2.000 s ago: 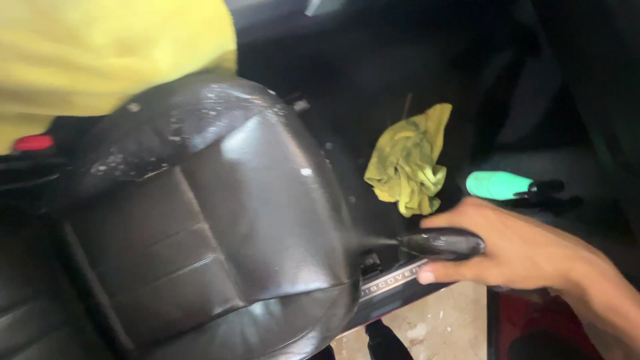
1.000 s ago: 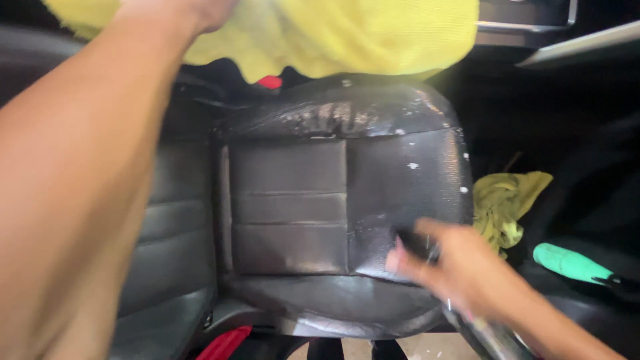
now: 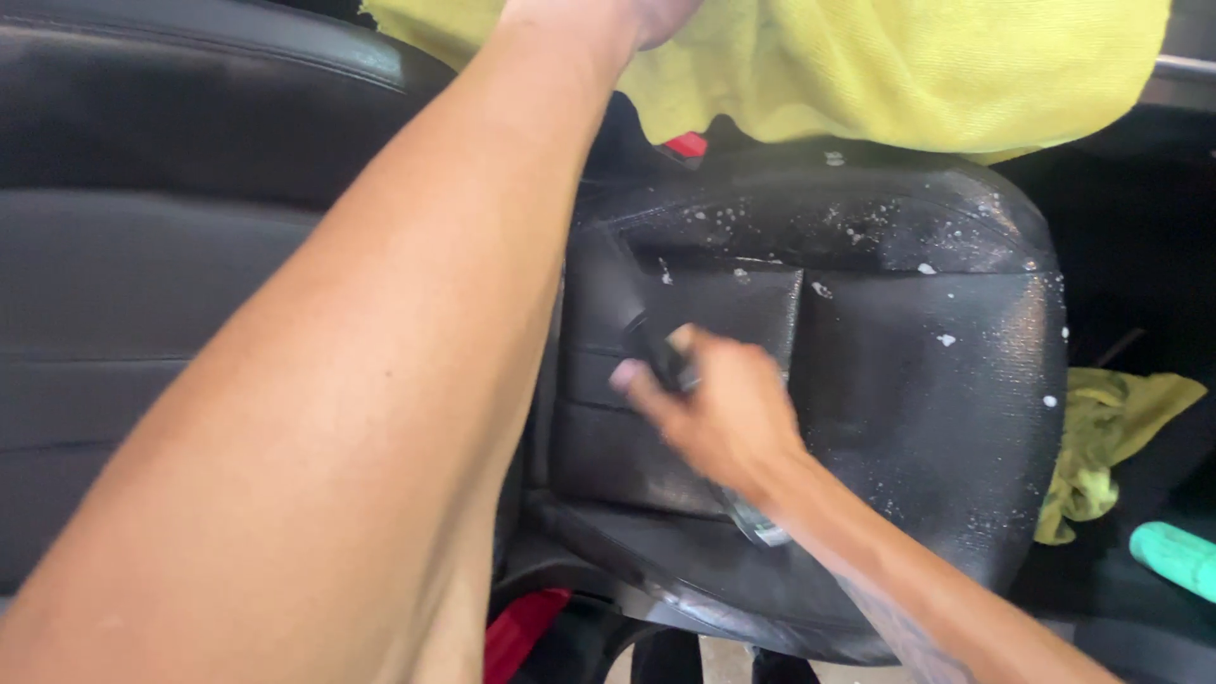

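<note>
My right hand point(image 3: 731, 408) grips a spray bottle point(image 3: 758, 518) with a black trigger head, blurred by motion, over the middle of a black leather car seat point(image 3: 912, 399). A faint mist leaves the nozzle toward the seat's rear. White droplets and foamy specks dot the cushion, mostly along its far bolster and front edge. At the top edge of the view my left hand point(image 3: 665, 14) holds a large yellow cloth point(image 3: 883, 76) above the far side of the seat; its fingers are mostly hidden. My left forearm crosses over the backrest.
A red seat-belt buckle point(image 3: 687, 144) shows beneath the cloth. Right of the cushion lie a crumpled, stained yellow cloth point(image 3: 1092, 446) and a turquoise object point(image 3: 1178, 559) on the dark car floor. Something red point(image 3: 524, 632) is by the seat's near rear corner.
My right hand has moved with the spray bottle from the cushion's front edge toward its rear. More white specks show on the seat. The view has shifted toward the backrest.
</note>
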